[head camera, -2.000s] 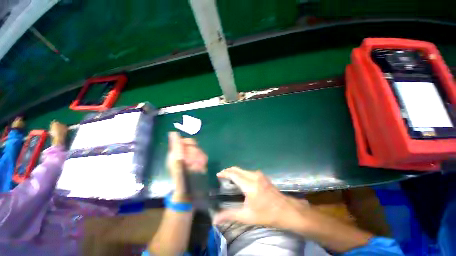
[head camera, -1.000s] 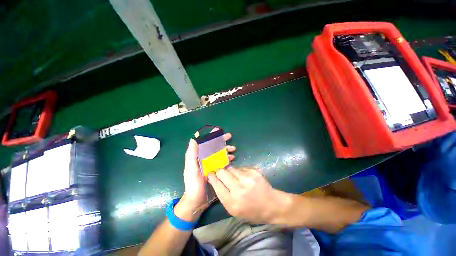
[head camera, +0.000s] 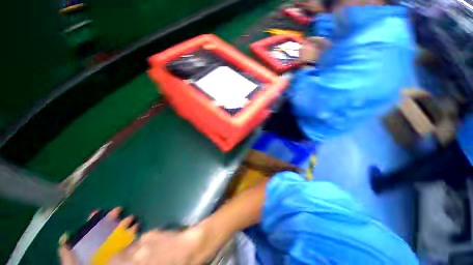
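Note:
The battery (head camera: 93, 239), a flat silver pouch with a dark top strip and a yellow-orange patch, is at the lower left and blurred. My left hand (head camera: 66, 253) holds it from beneath, with the thumb on its left and fingertips past its far edge. The palm is hidden or cut off by the picture's edge. My right hand (head camera: 161, 249) is at the patch's near side, its fingers blurred; I cannot tell whether they grip it. A tablet (head camera: 194, 67) with a white panel (head camera: 225, 87) lies in the upper red-orange foam frame (head camera: 192, 111) of a stack.
Another framed tablet (head camera: 284, 50) lies beyond the stack. A coworker in a blue smock (head camera: 358, 72) sits at the right, one hand at that tablet. A pale post (head camera: 26, 183) and the chipped rail (head camera: 122, 135) run along the left. Blue and yellow items show below the bench edge.
The view has swung right, so the battery and hands now sit lower left and the foam stack is nearer the middle. The clear tray and white paper have left the picture. My left hand still holds the battery.

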